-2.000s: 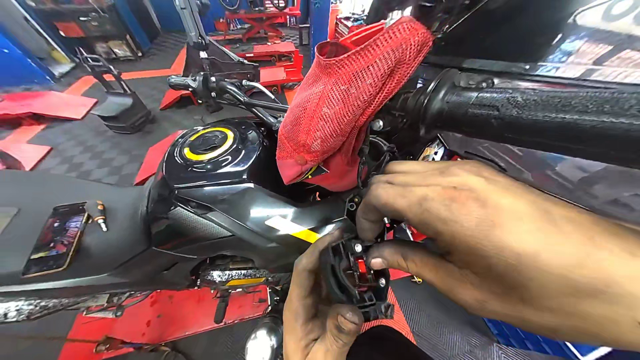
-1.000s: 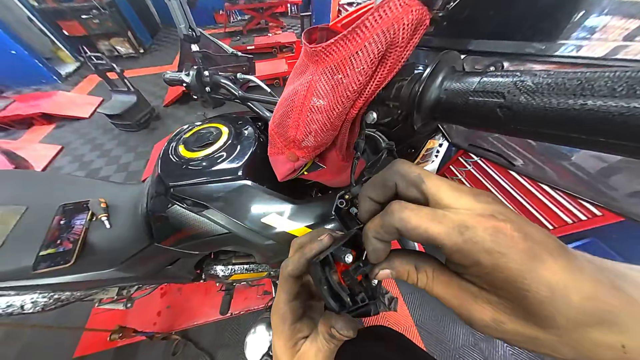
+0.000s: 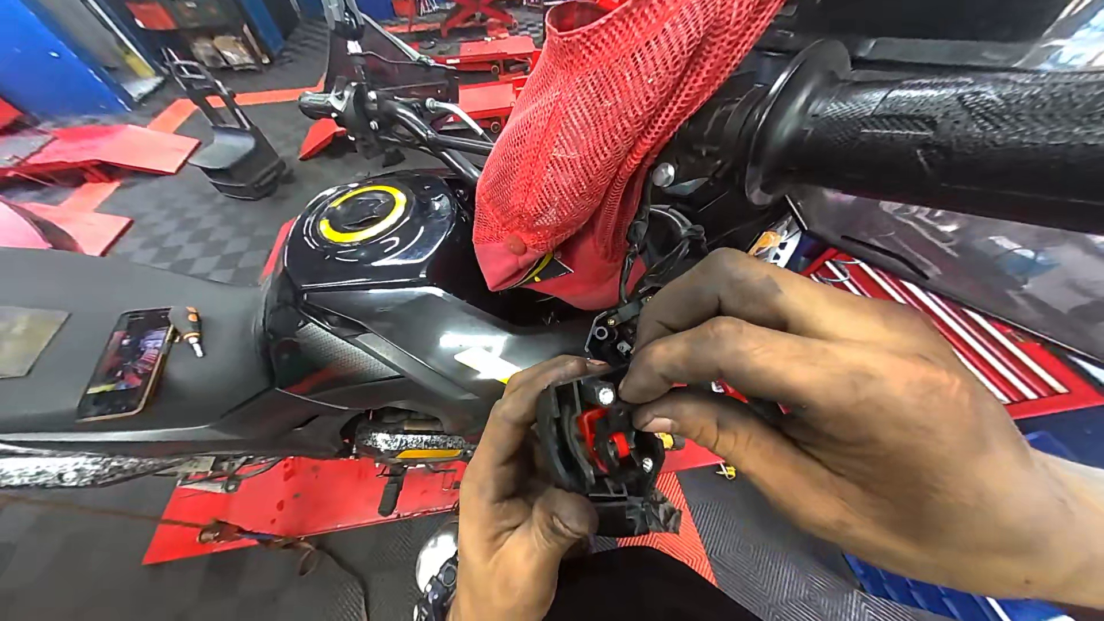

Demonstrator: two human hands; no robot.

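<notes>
My left hand [image 3: 526, 492] holds a black plastic handlebar switch housing [image 3: 565, 440] by its edges, with its inside and red parts facing up. My right hand [image 3: 802, 388] is at the housing's right side, thumb and forefinger nearly together; whether a small part is between them is hidden. Just above the housing is another black piece with metal fittings [image 3: 601, 332], below dark wiring [image 3: 634, 250]. A red mesh cap [image 3: 586, 155] hangs over the middle of the handlebar. The black rubber grip [image 3: 931, 129] extends to the upper right.
The black motorcycle tank [image 3: 379, 233] has a yellow ring. On the seat [image 3: 207, 371] lie a phone [image 3: 129, 362] and a small screwdriver-like tool [image 3: 187, 328]. A red tool chest [image 3: 966, 336] stands at the right. Red lift platforms [image 3: 112, 151] and a black wheeled stand [image 3: 233, 151] are behind.
My left hand has tilted the housing, and more of its inside shows than two seconds ago. The fingers of my right hand have shifted along its right side.
</notes>
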